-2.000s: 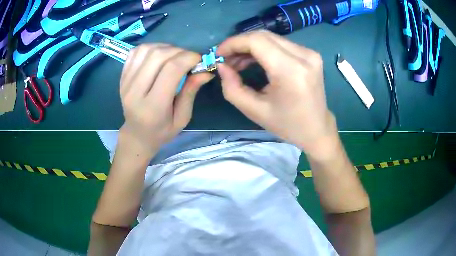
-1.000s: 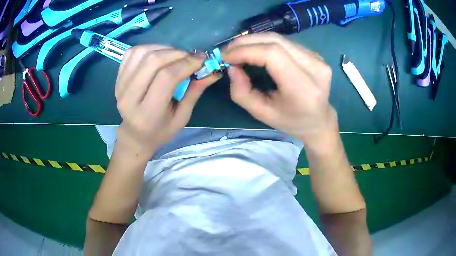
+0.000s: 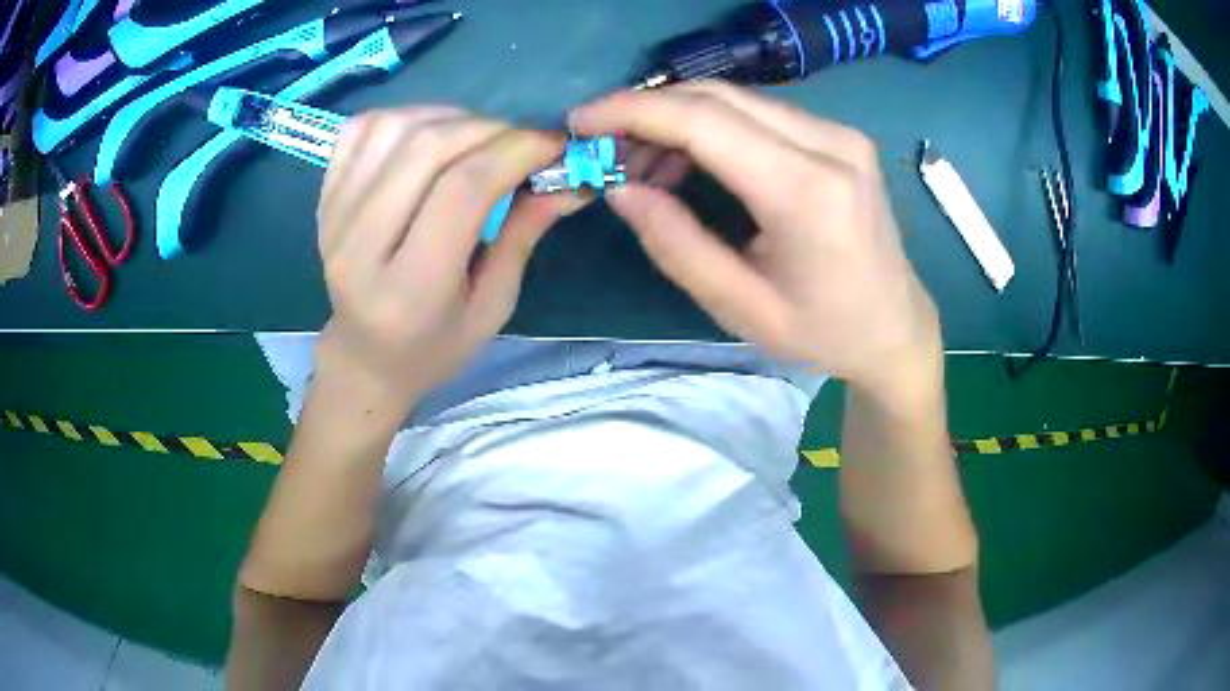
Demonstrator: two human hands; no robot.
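Note:
My left hand [image 3: 412, 236] is closed around a light blue device body [image 3: 277, 124], which sticks out at the upper left with its open side showing metal parts. The middle of the body is hidden by my fingers. At its right end, a small light blue end piece [image 3: 590, 162] sits beside a silver metal part. My right hand [image 3: 769, 216] has its thumb and index finger at the right side of this end piece, touching or very near it. Whether they pinch it is unclear.
An electric screwdriver [image 3: 809, 41] lies behind my right hand. Waiting housings [image 3: 202, 176] are piled at the left, above red-handled scissors [image 3: 95, 243]. A white strip [image 3: 969, 223], tweezers [image 3: 1062, 216] and a black cord [image 3: 1063, 135] lie right. More housings [image 3: 1147, 122] lie far right.
The end piece shows more openly between my hands, and my right fingers have shifted around it. The device body stays in my left hand with little movement. The view has shifted slightly.

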